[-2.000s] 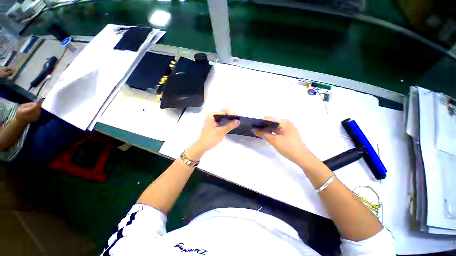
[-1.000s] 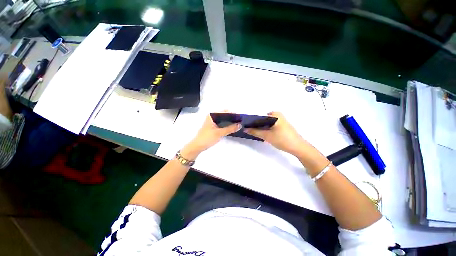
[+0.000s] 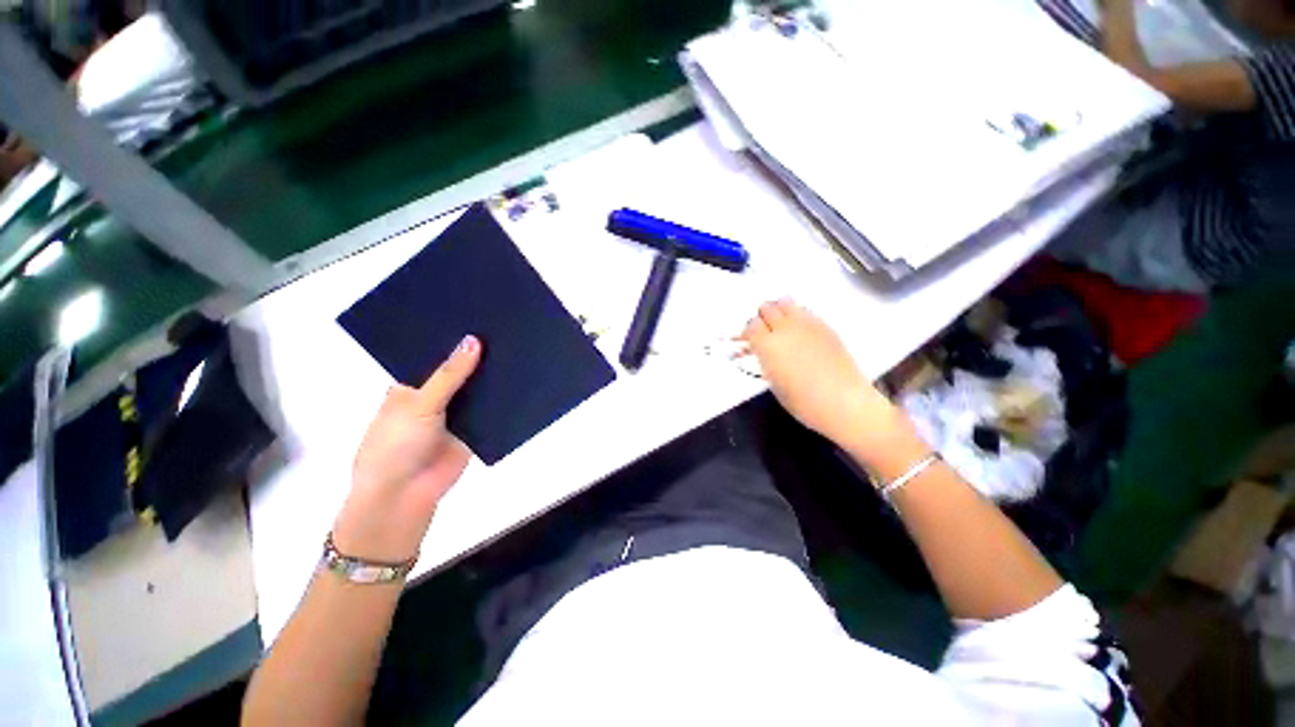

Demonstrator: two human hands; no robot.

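My left hand [image 3: 412, 447] holds a black panel [image 3: 490, 320] at its near-left edge, thumb on top, its broad face towards me. My right hand [image 3: 810, 367] is low over the white card near the bench's front edge, fingers curled. Thin loops that look like the scissors [image 3: 736, 358] show beside its fingertips; whether the fingers grip them is hidden. A blue roller [image 3: 679, 239] with a black handle lies between the panel and the right hand.
White card [image 3: 334, 256] covers the bench. Small circuit parts [image 3: 528, 203] lie behind the panel. Stacked white cards [image 3: 923, 121] stand at upper right, black panels with yellow tabs [image 3: 93, 462] at left. A waste bag [image 3: 1094, 412] is on the floor; another person's arm [image 3: 1207, 85] shows at far right.
The view has turned to the right. My left hand alone now holds the black panel, its broad face showing. My right hand has let go of it and moved to the scissors.
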